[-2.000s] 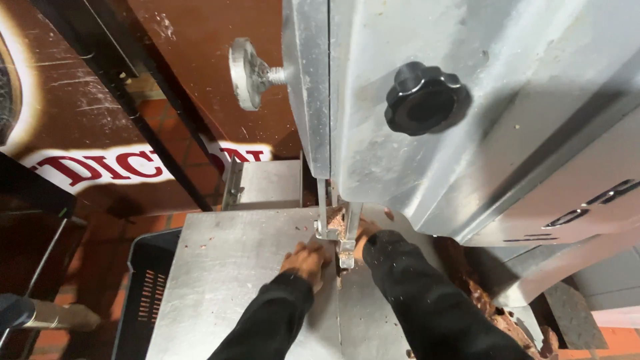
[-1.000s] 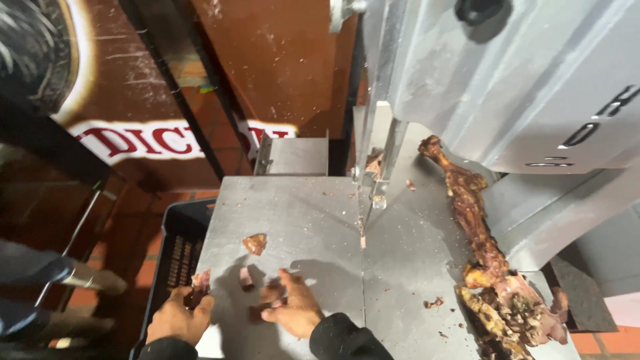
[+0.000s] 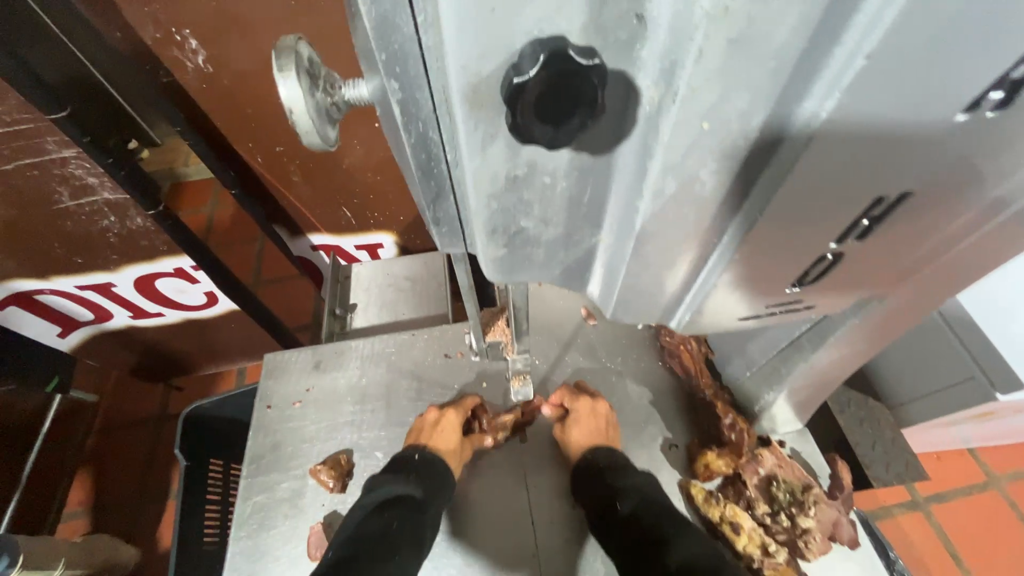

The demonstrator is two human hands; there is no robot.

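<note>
A strip of browned meat (image 3: 506, 422) lies crosswise on the steel table of a band saw, just in front of the blade guide (image 3: 521, 382). My left hand (image 3: 445, 432) grips its left end, and my right hand (image 3: 586, 420) pinches its right end. Meat crumbs cling around the guide. Two small cut pieces lie left of my left arm, one brown (image 3: 332, 472) and one pinkish (image 3: 318, 542). Right of my right arm, a long piece of meat (image 3: 704, 392) reaches down to a heap of meat and fat (image 3: 784, 504).
The saw's metal housing (image 3: 688, 144), with its black knob (image 3: 554, 92), hangs above the table (image 3: 384, 400). Beyond the table's left edge stands a black plastic crate (image 3: 210, 480). A steel ledge (image 3: 400, 292) sits behind. At the lower left, part of another person (image 3: 72, 554) shows.
Both hands have moved from the table's left part to the front of the blade guide, and now hold a meat strip between them. The two small pieces remain at the left. The view has shifted.
</note>
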